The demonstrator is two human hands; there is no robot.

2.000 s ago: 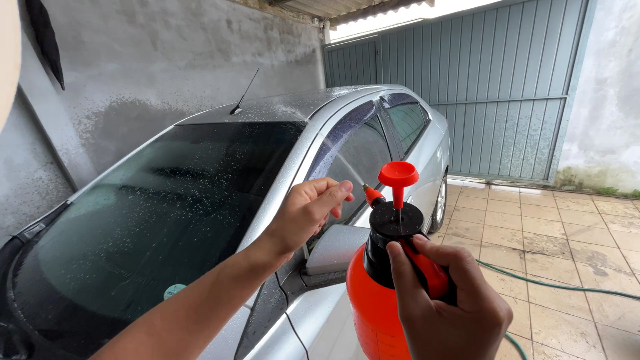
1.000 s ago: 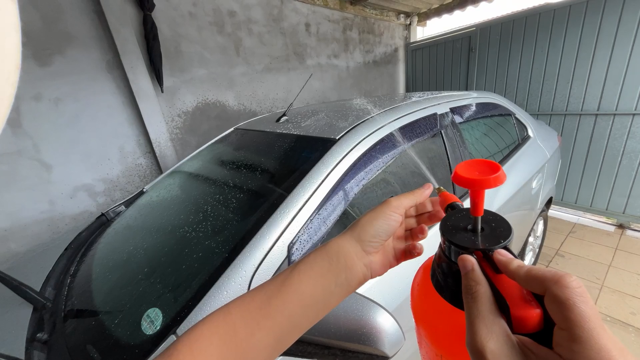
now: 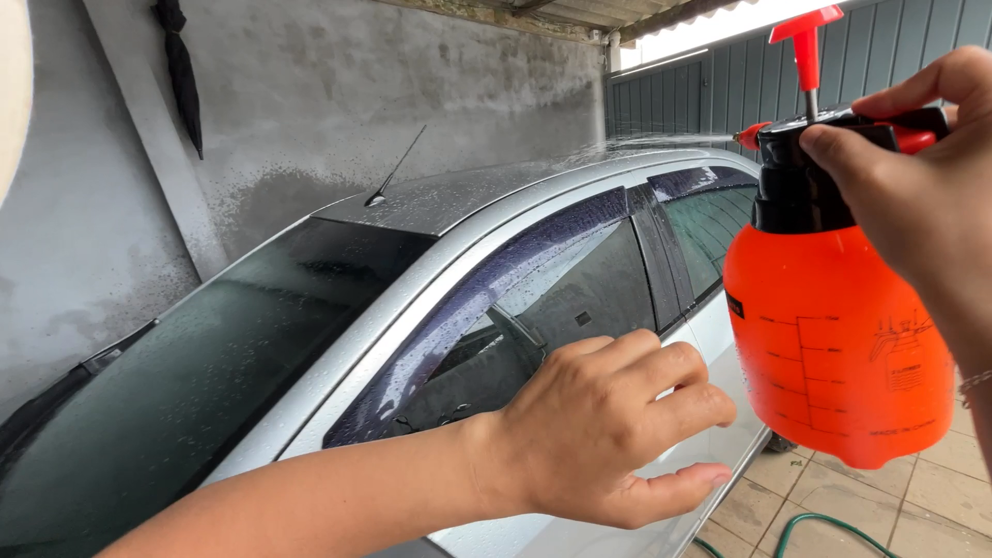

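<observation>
In the head view my right hand (image 3: pixel 922 178) grips an orange pump pressure sprayer (image 3: pixel 841 341) by its black and red trigger handle, at the right. From its nozzle (image 3: pixel 745 137) a jet of water runs left over the wet roof (image 3: pixel 465 186) of a silver car. My left hand (image 3: pixel 612 426) holds nothing; it hangs in front of the front side window (image 3: pixel 573 302), fingers curled and thumb apart, left of the sprayer's bottle. Drops cover the dark window visor (image 3: pixel 504 279) and the windshield (image 3: pixel 217 349).
An antenna (image 3: pixel 395 167) stands on the roof. Behind the car are a damp grey wall (image 3: pixel 387 70) with a hanging black folded umbrella (image 3: pixel 180 77) and a grey metal gate (image 3: pixel 721 85). A green hose (image 3: pixel 837 521) lies on the floor tiles (image 3: pixel 876 496).
My right hand has raised the sprayer, and its jet now passes over the roof instead of toward the side window. My left hand, earlier near the nozzle, is now below and away from it.
</observation>
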